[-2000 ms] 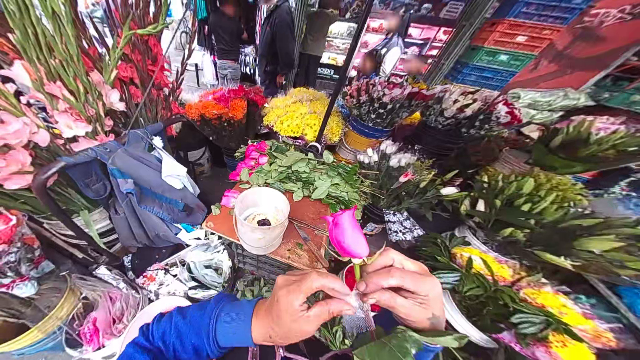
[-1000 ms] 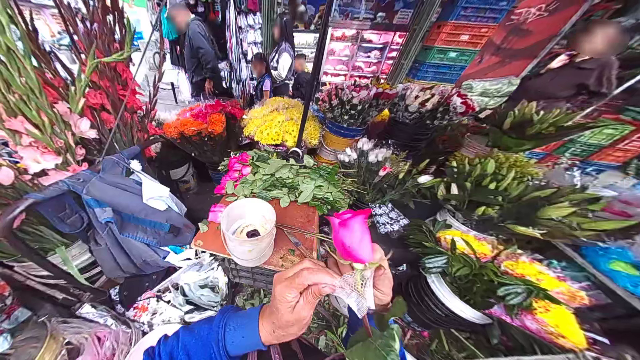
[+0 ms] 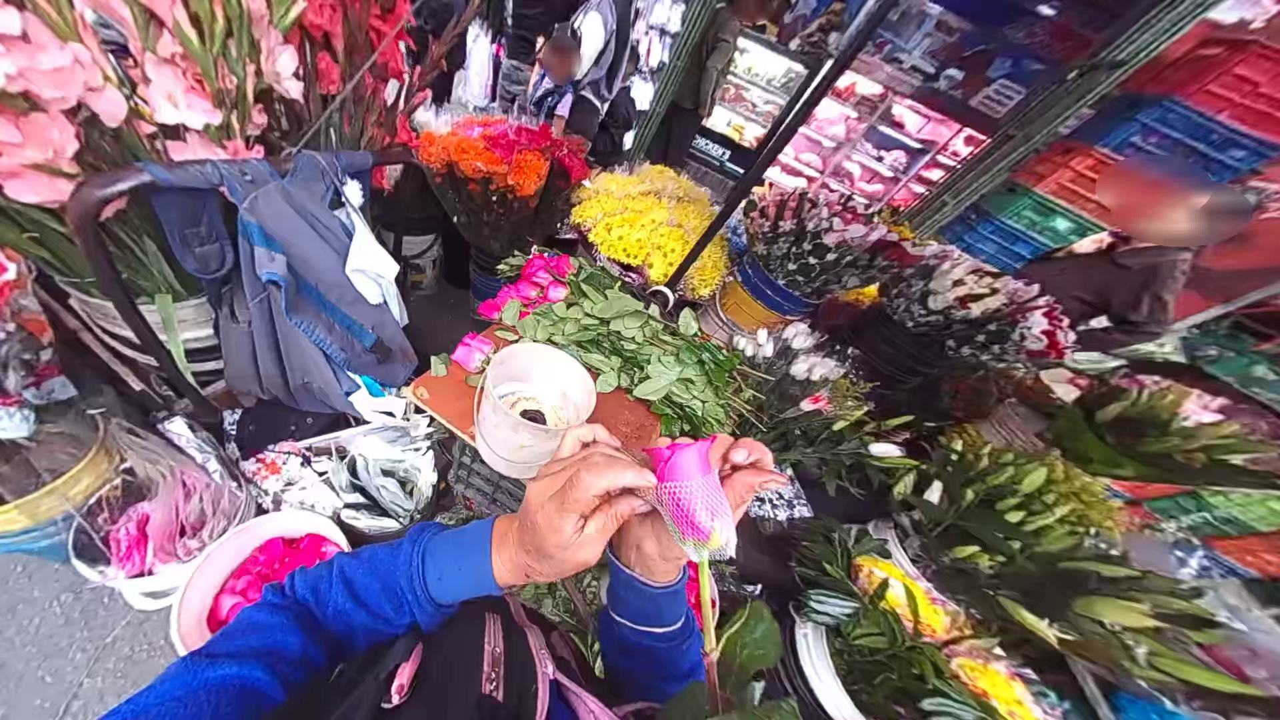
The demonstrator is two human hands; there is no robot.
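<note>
A pink rose (image 3: 690, 490) stands upright between my hands, its bloom wrapped in a white mesh flower net (image 3: 700, 515). My left hand (image 3: 575, 505) pinches the net's upper left edge between thumb and fingers. Behind and to the right of the bloom is my right hand (image 3: 740, 475), partly hidden by it, with its fingers curled around the flower. The green stem (image 3: 708, 610) hangs below. Just beyond my left hand, a white plastic bucket (image 3: 535, 400) sits on a reddish-brown board (image 3: 445, 400). Cut roses (image 3: 530, 285) with leafy stems lie on the board's far side.
A blue-grey garment (image 3: 290, 280) hangs on a dark metal frame at left. A tub of pink petals (image 3: 270, 575) stands below. Yellow flowers (image 3: 650, 220), a dark pole (image 3: 780, 140) and lilies (image 3: 1130, 600) surround the board. A person (image 3: 1130, 270) is at right.
The mesh net, held low at the bloom's base before, now covers most of the rose's bloom. My right hand has come up beside the bloom. The view has shifted.
</note>
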